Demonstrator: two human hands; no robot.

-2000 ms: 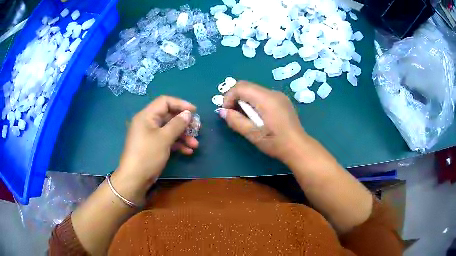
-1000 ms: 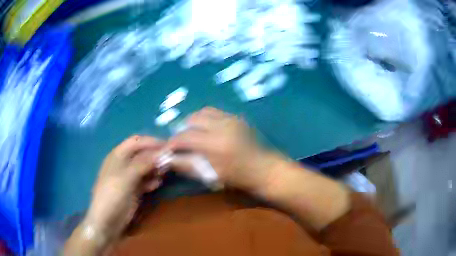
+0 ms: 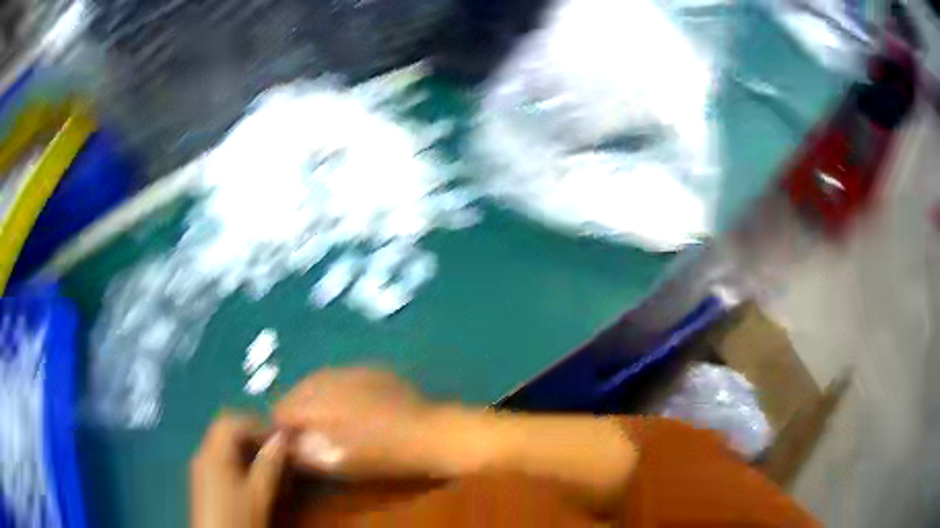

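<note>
The view is blurred. My left hand (image 3: 235, 469) is at the lower left, cut off by the bottom edge, its fingertips close to my right hand. My right hand (image 3: 345, 425) is beside it, fingers bent; a small whitish spot shows at its fingers, too blurred to name. What either hand holds is hidden. Two small white inserts (image 3: 261, 361) lie on the green mat just beyond my hands. The pile of clear base shells (image 3: 139, 335) is at the left. The bright pile of frosted covers (image 3: 309, 186) lies beyond, with a few loose ones at its near side.
The blue parts bin (image 3: 62, 413) stands at the left edge, a yellow bin (image 3: 43, 196) beyond it. A clear plastic bag (image 3: 608, 134) lies on the bench at the back. An open cardboard box (image 3: 773, 361) with a plastic bag inside is below the bench at right. A red object (image 3: 825, 180) is at upper right.
The view has swung to the right, so the bench things appear further left and the cardboard box has come into view. My hands have come together and now sit low in the picture.
</note>
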